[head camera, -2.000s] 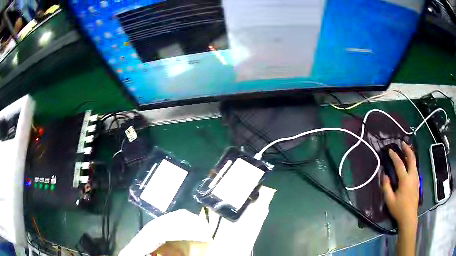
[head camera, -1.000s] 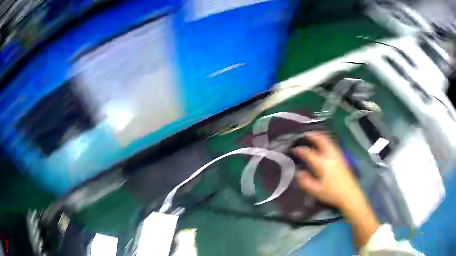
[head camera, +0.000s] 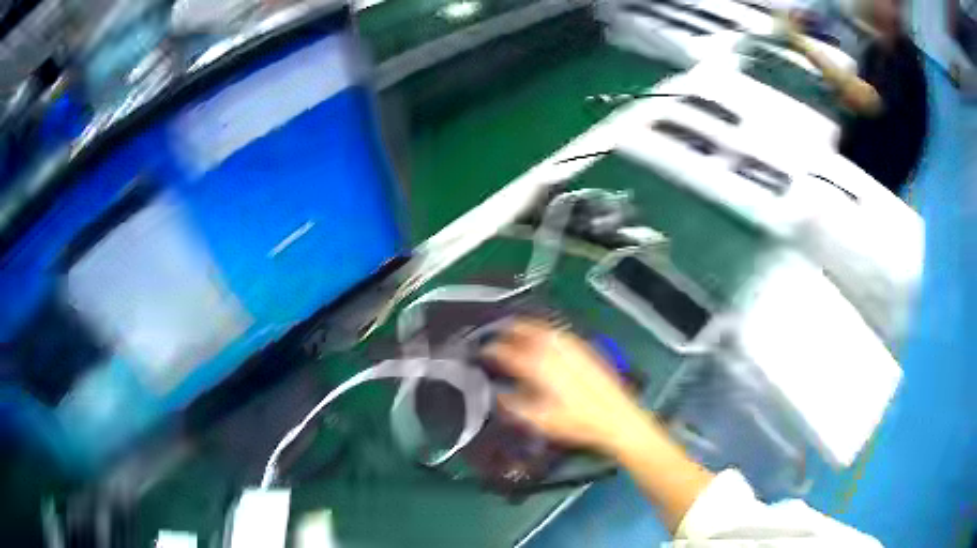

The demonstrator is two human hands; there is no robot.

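Observation:
My right hand [head camera: 562,387] is blurred and rests over the computer mouse on the dark mouse pad [head camera: 514,455]. Its fingers cover most of the mouse; a blue glow shows beside the hand. The white USB cable [head camera: 321,405] loops over the pad and runs down to a device [head camera: 260,519] with a white screen, cut off by the bottom edge. Part of another white screen [head camera: 177,539] shows at the lower left. The monitor [head camera: 305,182] shows a blue desktop with a pale window at the left. My left hand is out of the picture.
A smartphone [head camera: 659,298] lies right of the pad. White foam trays [head camera: 696,145] with dark slots stand at the upper right, and a white block or tray [head camera: 820,359] stands at the right bench edge. A person in dark clothing [head camera: 891,102] is at the far upper right. The floor is blue.
The view has swung to the right and tilted. The left-hand devices and test box have left the picture, while trays and a person have appeared. My right hand stays at the mouse.

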